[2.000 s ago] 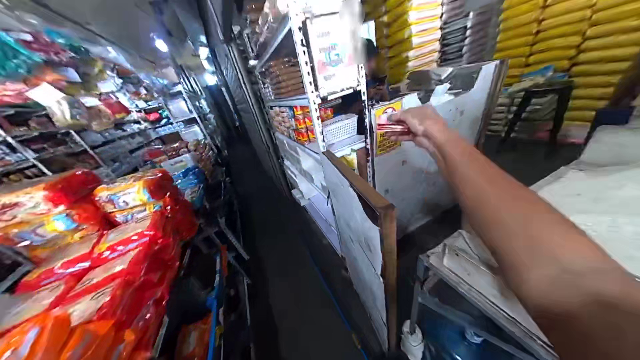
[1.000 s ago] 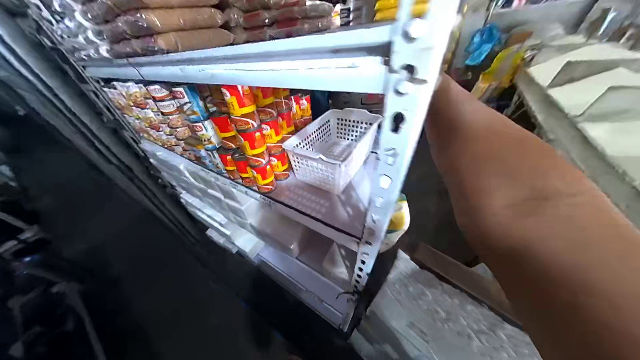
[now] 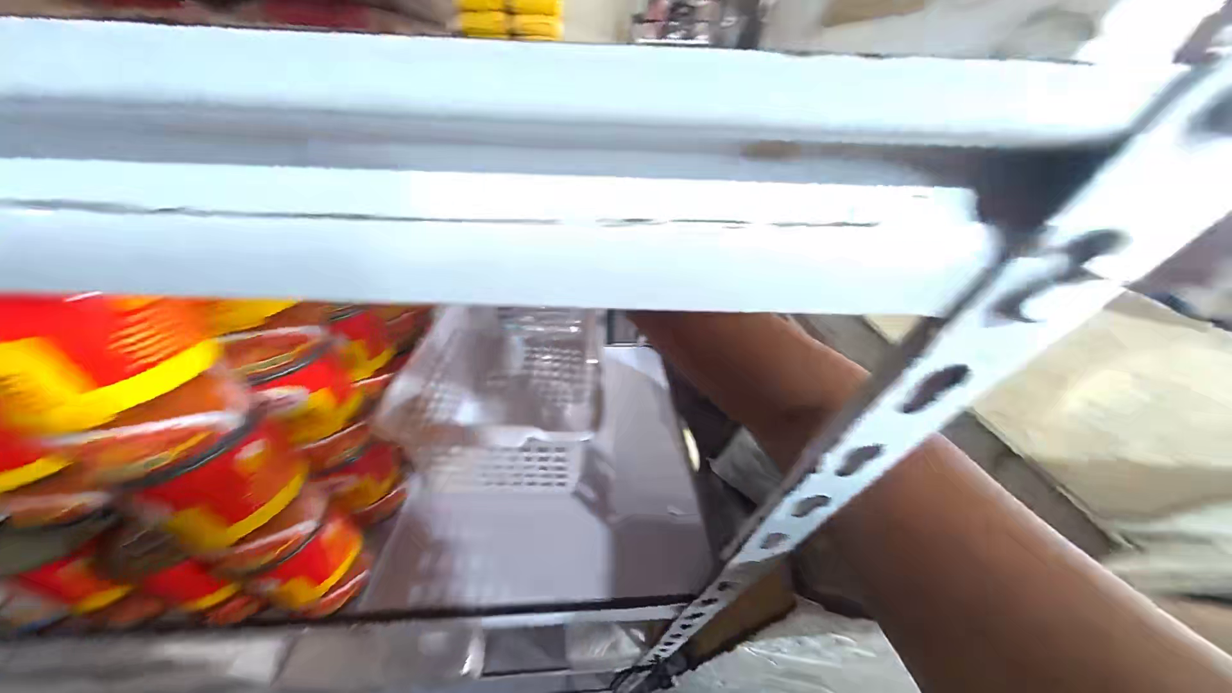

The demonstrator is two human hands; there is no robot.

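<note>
My right forearm crosses the right side of the head view and passes behind the perforated metal shelf post [image 3: 857, 462]. It reaches in under the upper shelf edge, beside a white perforated plastic basket [image 3: 510, 385] on the grey shelf board [image 3: 529, 539]. My right hand itself is hidden behind the upper shelf's front edge [image 3: 500, 250], so what it touches cannot be seen. My left hand is out of view. Stacked red and yellow tin cans [image 3: 231, 481] stand to the left of the basket, blurred by motion.
A white metal shelf edge spans the upper view, with yellow packs [image 3: 510, 17] above it. Below the board lies another shelf level holding clear plastic items [image 3: 597, 645]. Pale sacks or sheeting [image 3: 1088, 414] lie to the right, beyond the post.
The view has moved in close to the shelf with the cans and basket. My right arm, in front of the white panel two seconds ago, now reaches behind the post; my hand has gone out of sight.
</note>
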